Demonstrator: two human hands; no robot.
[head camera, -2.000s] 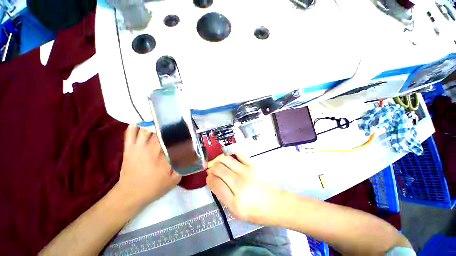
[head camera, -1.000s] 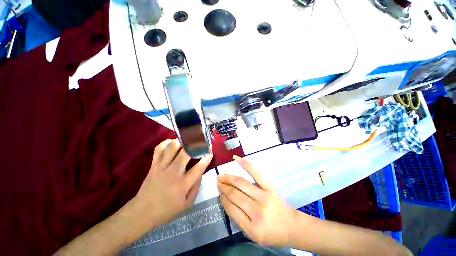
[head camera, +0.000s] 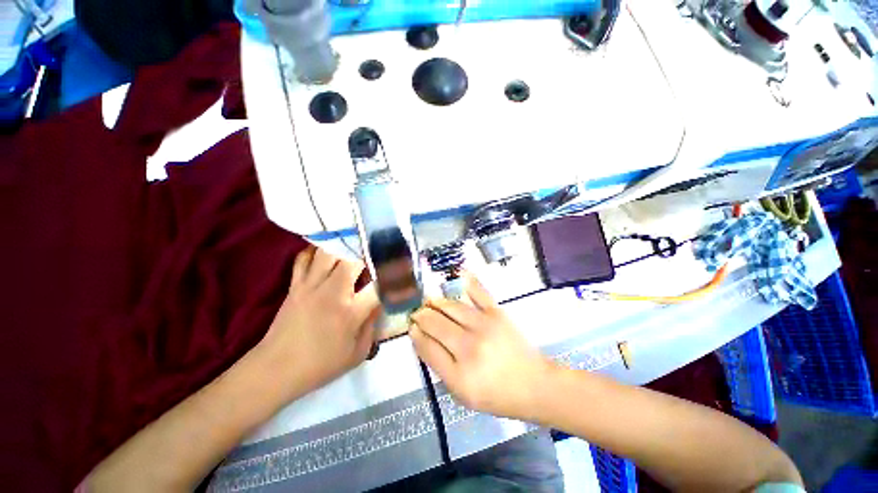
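Observation:
The dark red garment piece (head camera: 125, 289) spreads over the left side and reaches to the needle area. The white sewing machine (head camera: 520, 135) stands over it. My left hand (head camera: 322, 313) lies on the cloth's edge left of the shiny metal guard (head camera: 390, 255), its fingertips partly hidden behind it. My right hand (head camera: 477, 351) is just in front of the presser foot area (head camera: 446, 260), fingers bent together near the cloth's edge. What its fingertips pinch is too small to tell. A narrow dark tape (head camera: 435, 414) runs from the hands to the table's front edge.
Right of the needle lie a dark phone-like rectangle (head camera: 574, 250), a black cord with ring (head camera: 664, 246), an orange-yellow cord (head camera: 674, 297) and a checked cloth (head camera: 761, 252). A ruler strip (head camera: 327, 448) runs along the front edge. Blue baskets (head camera: 818, 351) stand at right.
Both hands were apart at the cloth one second ago; my right hand has moved up to the presser foot area. Less red cloth shows between the hands. The camera view has shifted slightly.

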